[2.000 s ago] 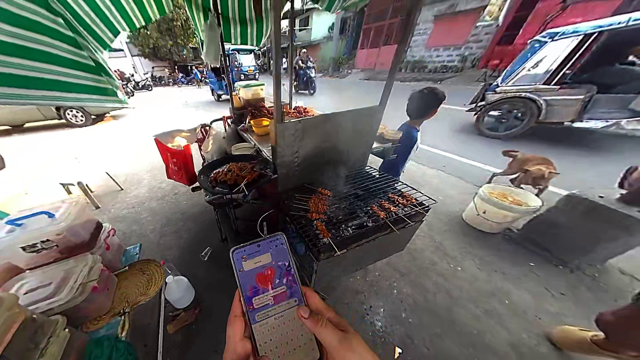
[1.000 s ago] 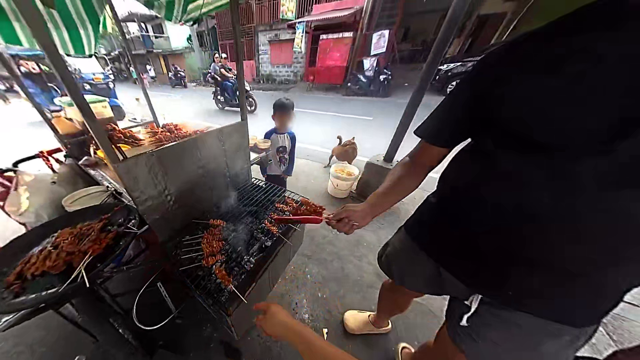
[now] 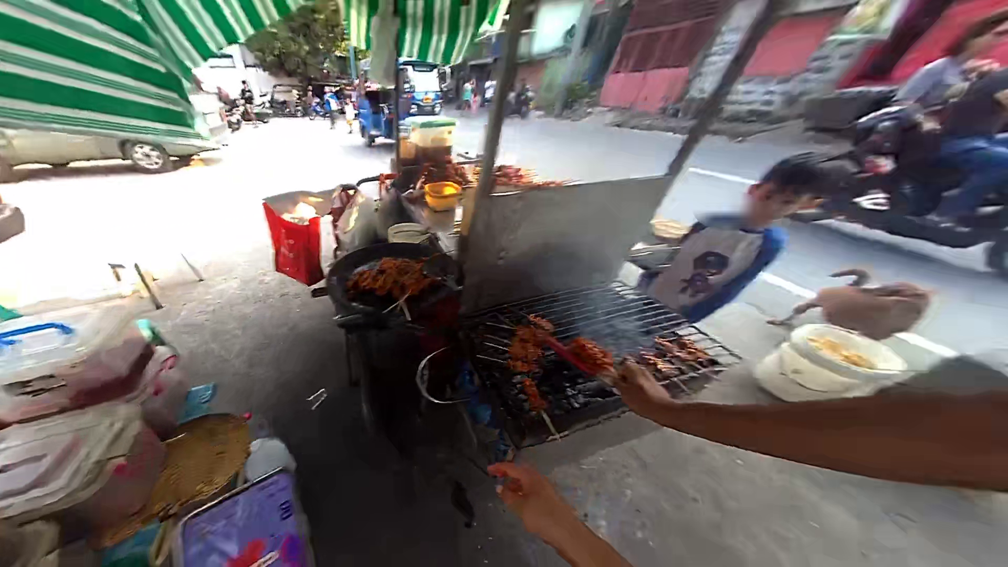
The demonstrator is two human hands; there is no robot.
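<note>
My right hand (image 3: 526, 494) reaches in from the bottom, below the charcoal grill (image 3: 567, 435), its fingers partly apart with nothing visible in them. A smartphone (image 3: 240, 526) with a lit screen shows at the lower left; my left hand is out of view, so what supports the phone is hidden. Skewered meat (image 3: 526, 350) lies on the smoking grate. Another person's hand (image 3: 642, 390), its arm coming from the right, holds a red-ended utensil (image 3: 568, 356) over the grate, against more meat.
Left of the grill stands a black pan of meat (image 3: 394, 277). Plastic tubs (image 3: 71, 465) and a woven mat (image 3: 201, 457) lie at the lower left. A child (image 3: 709, 260), a brown dog (image 3: 874, 305) and a white bucket (image 3: 835, 362) are beyond the grill; a motorcycle (image 3: 898, 189) passes on the road.
Two seconds ago both my hands held the phone; my right hand is now off it. The view has swung right, then back left. The other person's arm has come in over the grill.
</note>
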